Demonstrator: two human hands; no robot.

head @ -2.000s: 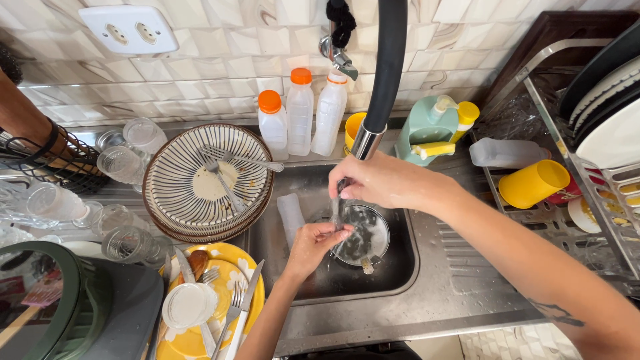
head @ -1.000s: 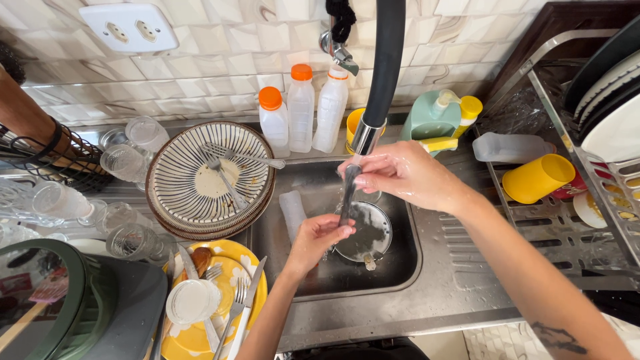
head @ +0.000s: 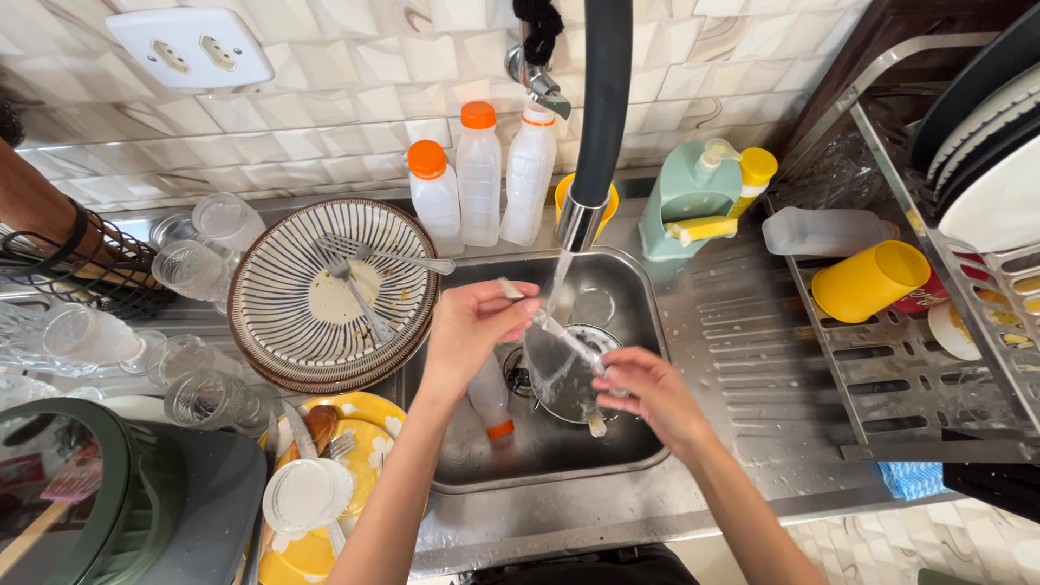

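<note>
A slim, pale utensil (head: 562, 331), blurred and of unclear kind, spans both hands under the tap's water stream. My left hand (head: 491, 321) pinches its upper left end, and my right hand (head: 638, 390) holds the lower right end. Above them hangs the black tap hose with its metal spout (head: 580, 221), running water. Below the hands, a round pan or bowl (head: 561, 398) lies in the steel sink (head: 463, 459), partly covered by the utensil and fingers. A plastic bottle with an orange cap (head: 490, 398) lies beside it in the sink.
Left stand striped plates (head: 325, 366) with forks, yellow plates (head: 378, 410) with cutlery, and several glasses (head: 195, 272). Orange-capped bottles (head: 479, 179) line the wall. A green soap dispenser (head: 686, 195) holds a yellow sponge (head: 703, 228). At right, a metal dish rack (head: 821, 325) bears a yellow cup (head: 869, 280).
My left hand has risen and my right hand has moved down, so the held utensil now slants down to the right. The bottle's orange cap in the sink has come into sight.
</note>
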